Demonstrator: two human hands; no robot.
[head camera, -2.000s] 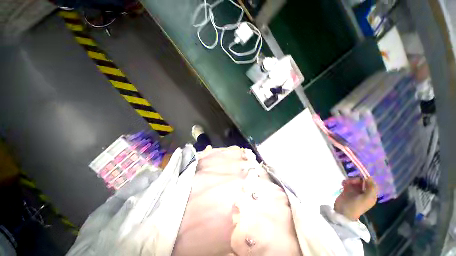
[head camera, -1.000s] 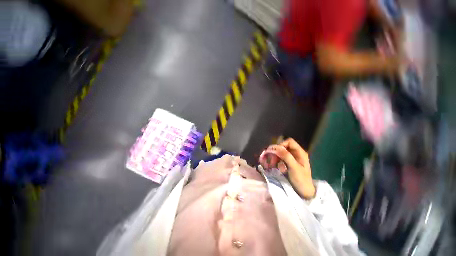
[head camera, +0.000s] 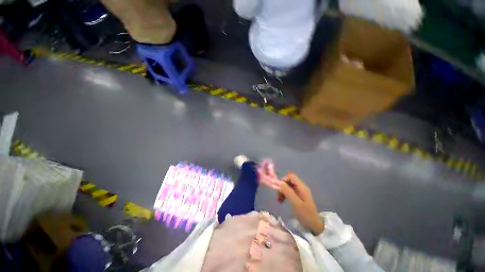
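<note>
A white watch tray (head camera: 189, 194) with rows of pink straps and purple-blue ends sticking out at its edges is held out at the lower left, above the floor. My left hand is not visible; the tray and my sleeve are there. My right hand (head camera: 300, 201) is in front of my body, right of centre. It is closed on a pink strap (head camera: 269, 176), which sticks out past the fingertips. The image is blurred, so the strap's details cannot be told.
A brown open carton (head camera: 359, 79) stands beyond the yellow-black tape. People in seated positions and a blue stool (head camera: 167, 65) are at the top. White stacked trays (head camera: 37, 194) are at the far left, with another white stack (head camera: 412, 259) at lower right. Grey floor (head camera: 143, 127) runs between.
The bench and white mat have left the view as I turned into the aisle. My right hand has come from the bench to in front of me with the pink strap. The tray stays at my left.
</note>
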